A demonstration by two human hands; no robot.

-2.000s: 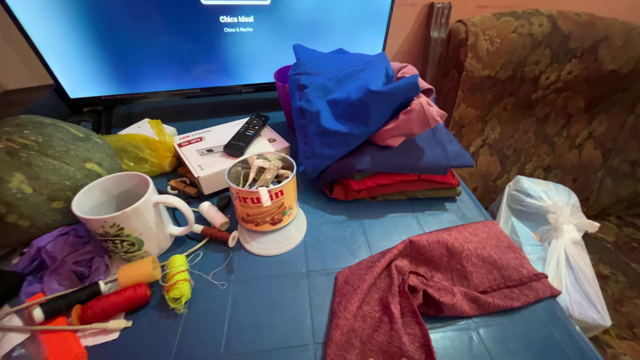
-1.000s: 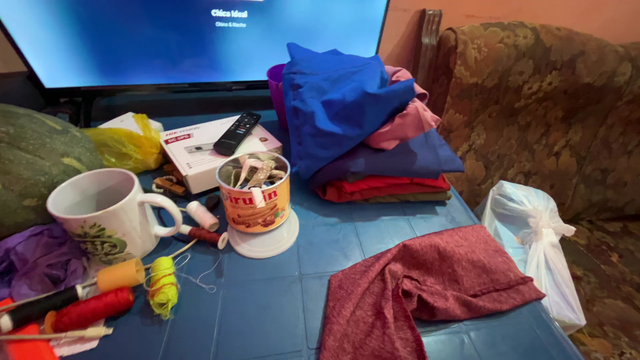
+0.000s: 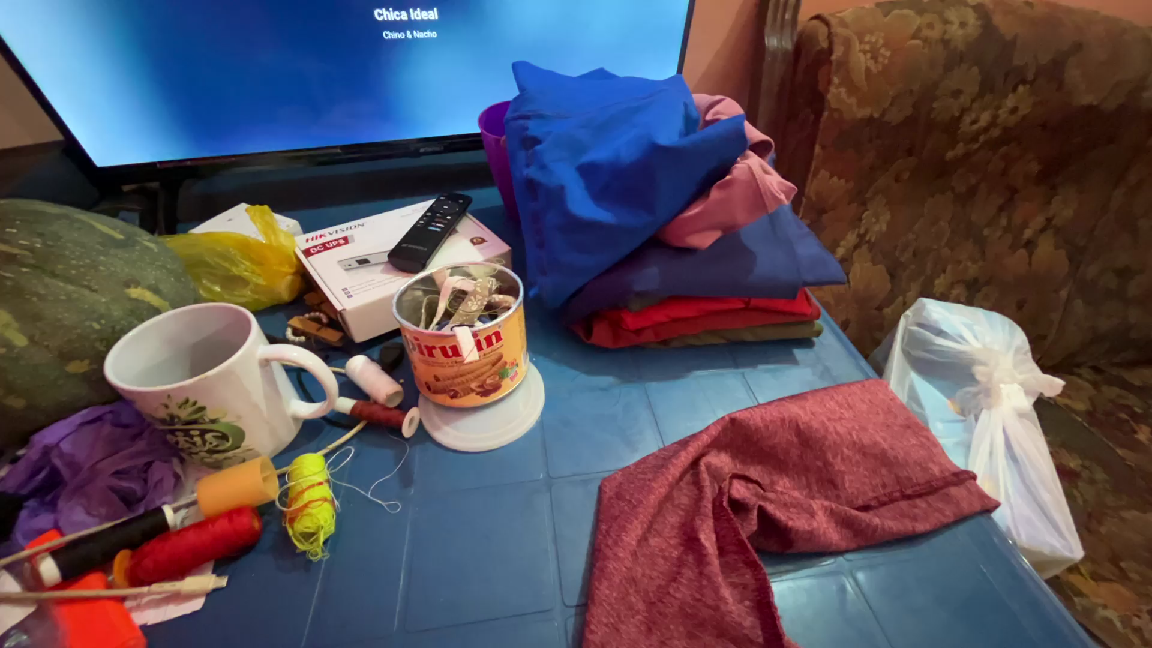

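Neither my left hand nor my right hand is in view. A maroon heathered cloth (image 3: 810, 477) lies loosely folded at the table's right front, its lower end cut off by the view's edge. Left of the middle, a printed tin (image 3: 463, 360) holding ribbons and small items rests partly on a white plastic lid (image 3: 486, 423). Beside it lie a dark red thread spool (image 3: 385, 416) and a pale pink spool (image 3: 373, 380). Neon yellow yarn (image 3: 309, 504), a red thread spool (image 3: 193, 544) and a black thread spool (image 3: 103, 546) lie at the front left.
A white mug (image 3: 207, 387) stands before a large green squash (image 3: 72, 288). Behind are a white box (image 3: 360, 261) with a remote control (image 3: 430, 232), and a screen (image 3: 342, 72). Folded clothes (image 3: 621, 180) are piled back right. A knotted white bag (image 3: 999, 432) sits past the table's edge (image 3: 972, 540).
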